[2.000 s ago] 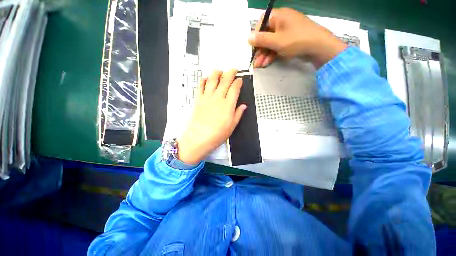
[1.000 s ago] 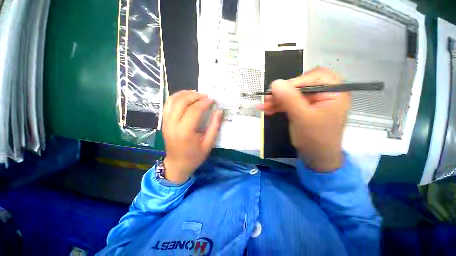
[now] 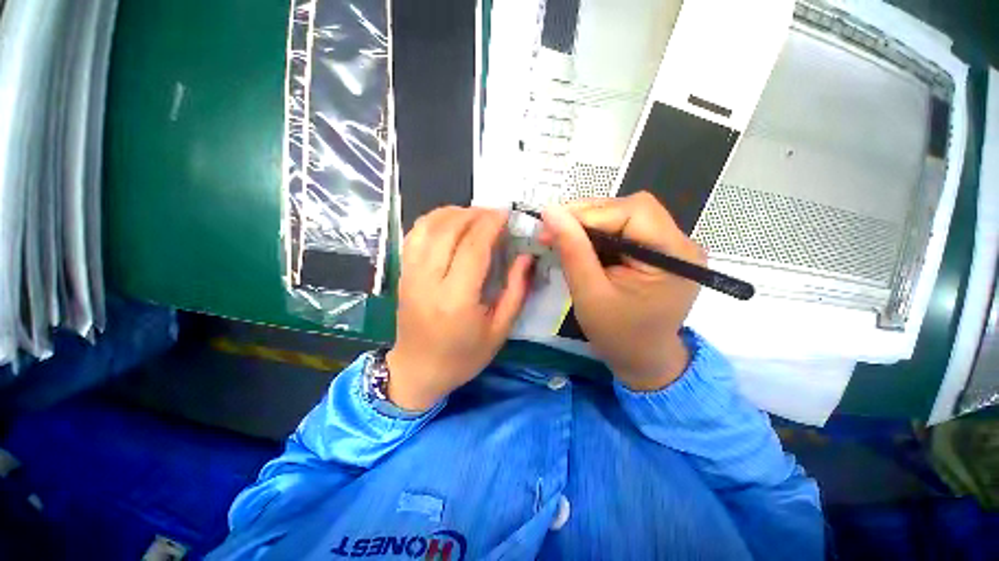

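A silver-grey laptop bottom cover [image 3: 822, 142] with a dotted vent grid lies on white paper in front of me. My right hand [image 3: 633, 279] holds black tweezers [image 3: 701, 274] like a pen, tips pointing left at the cover's lower left corner. My left hand [image 3: 455, 296] rests at that corner, fingers bent, fingertips close to the tweezer tips; whether it holds anything is hidden. A small pale piece [image 3: 526, 227] shows between the hands. A black adhesive strip on white liner [image 3: 681, 159] lies slanted across the cover, its lower part behind my right hand.
A shiny film-covered strip [image 3: 348, 132] and a matte black strip [image 3: 435, 110] lie left of the cover on the green mat [image 3: 197, 197]. Layered covers with paper [image 3: 49, 164] stand at the far left. Another panel on white paper [image 3: 980, 351] is cut off at the right edge.
My right hand has come down and left from the strip's end to the cover's corner, beside my left hand. The black strip now lies slanted. The view has shifted.
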